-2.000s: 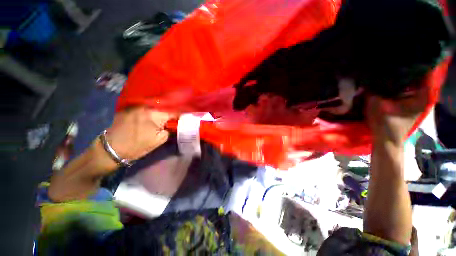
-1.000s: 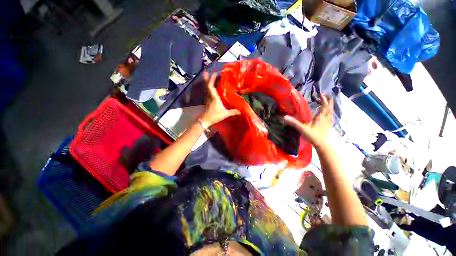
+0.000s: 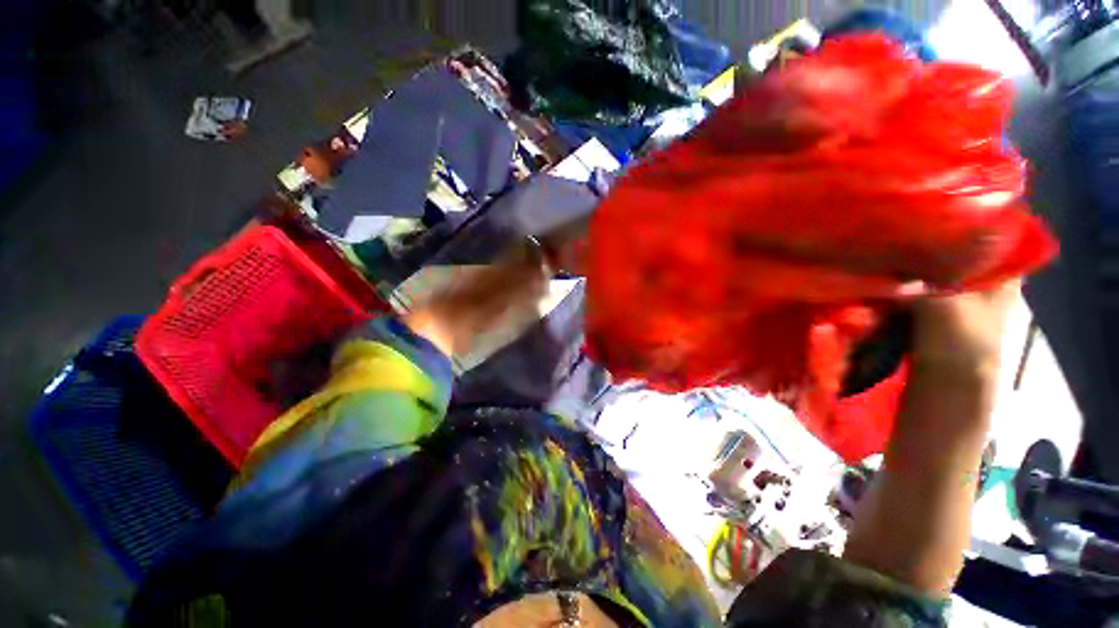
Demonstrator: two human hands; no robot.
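Observation:
The bright red-orange plastic bag is lifted in front of me, bunched and blurred, with dark cloth showing at its lower right opening. My right hand grips the bag's lower right edge; its fingers are mostly hidden by the plastic. My left hand is blurred, left of the bag over grey cloth; its fingers cannot be made out clearly.
A red basket with dark cloth stands at the left, a blue basket under it. Grey panels lie beyond. A dark bag is at the back. Machine parts and scissors are lower right.
The red bag has gone from resting open on the table to raised and bunched, up and to the right, with my right hand. My left hand has moved down and left, off the bag.

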